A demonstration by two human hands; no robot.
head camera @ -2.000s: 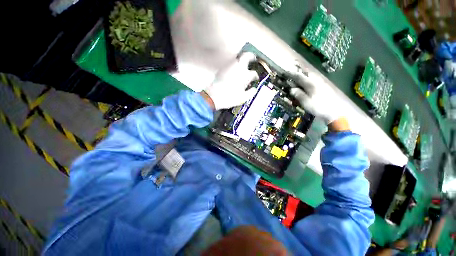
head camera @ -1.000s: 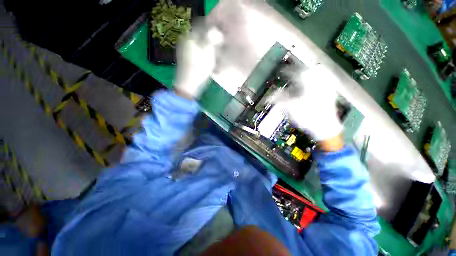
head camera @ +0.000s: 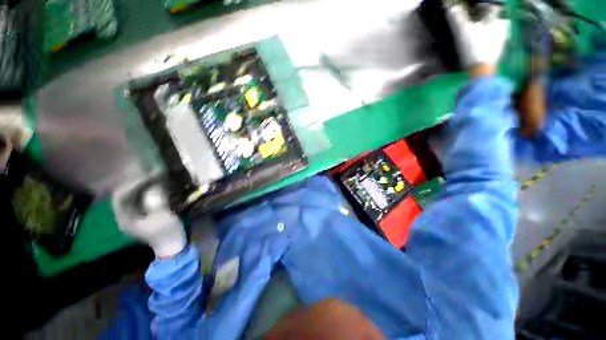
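A populated circuit board [head camera: 242,119] with a silver-white bar [head camera: 191,143] lies in a black carrier fixture [head camera: 296,154] on the bench in front of me. My left hand [head camera: 147,209], in a white glove, is at the fixture's near left corner; blur hides whether it grips anything. My right hand [head camera: 480,36], in a white glove, is far to the right at the top, at a small black parts box [head camera: 440,33]. Its fingers are blurred and partly cut off by the edge.
A red-lined box [head camera: 402,226] with boards in it is near my lap. A parts tray [head camera: 50,212] with green pieces is at the left. Green boards [head camera: 76,23] sit on the dark green line at the top left. Another person's blue sleeve [head camera: 565,126] is at the right.
The view has turned, so the fixture now shows further left. My right hand has left the board and reached to the black box. My left hand has moved from near the parts tray to the fixture's corner.
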